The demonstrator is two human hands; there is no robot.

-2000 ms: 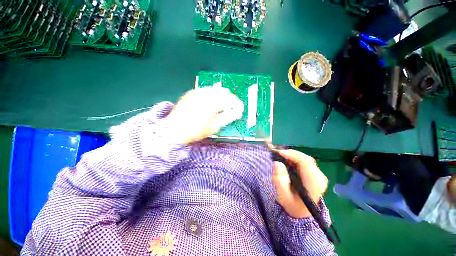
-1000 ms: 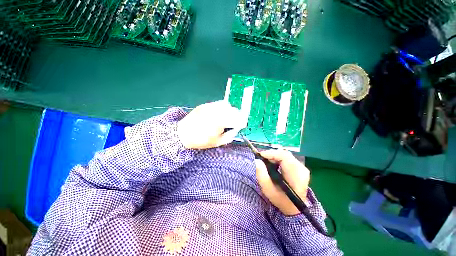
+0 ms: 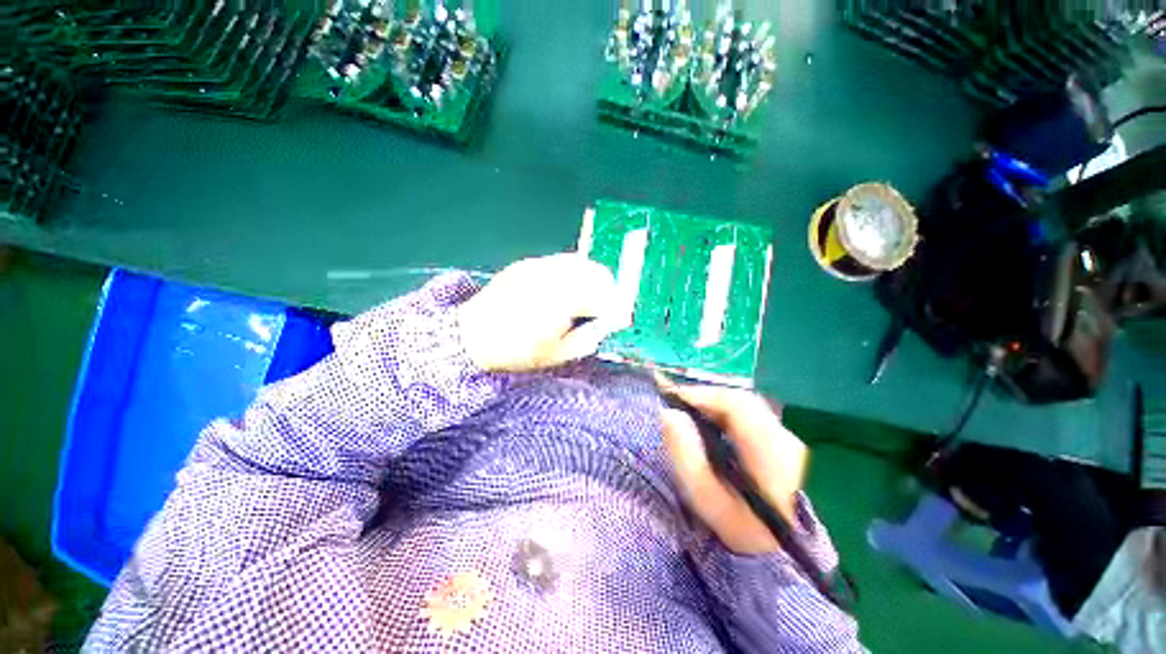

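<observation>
A green circuit board (image 3: pixel 675 288) with two white strips lies on a pale support at the bench's near edge. My left hand (image 3: pixel 544 313) is over the board's left side, overexposed, fingers closed together. A thin silvery strand of solder wire (image 3: pixel 384 273) runs left from behind the sleeve; the fingers' hold on it is hard to make out. My right hand (image 3: pixel 735 466) holds a black soldering iron (image 3: pixel 742 479) like a pen, just below the board's near edge. The iron's tip is blurred near that edge.
A yellow-rimmed tin (image 3: pixel 864 231) stands right of the board. Populated boards (image 3: pixel 688 77) sit beyond it, with tall board stacks (image 3: pixel 166 51) far left. Dark boxy equipment (image 3: pixel 985 256) is at the right. A blue bin (image 3: pixel 154 409) is at lower left. A person's sleeve (image 3: pixel 1132 588) shows at lower right.
The view swung right, then slightly back. The iron's tip was at the board's right near corner, then by my left fingers, and is now a little right of and below them.
</observation>
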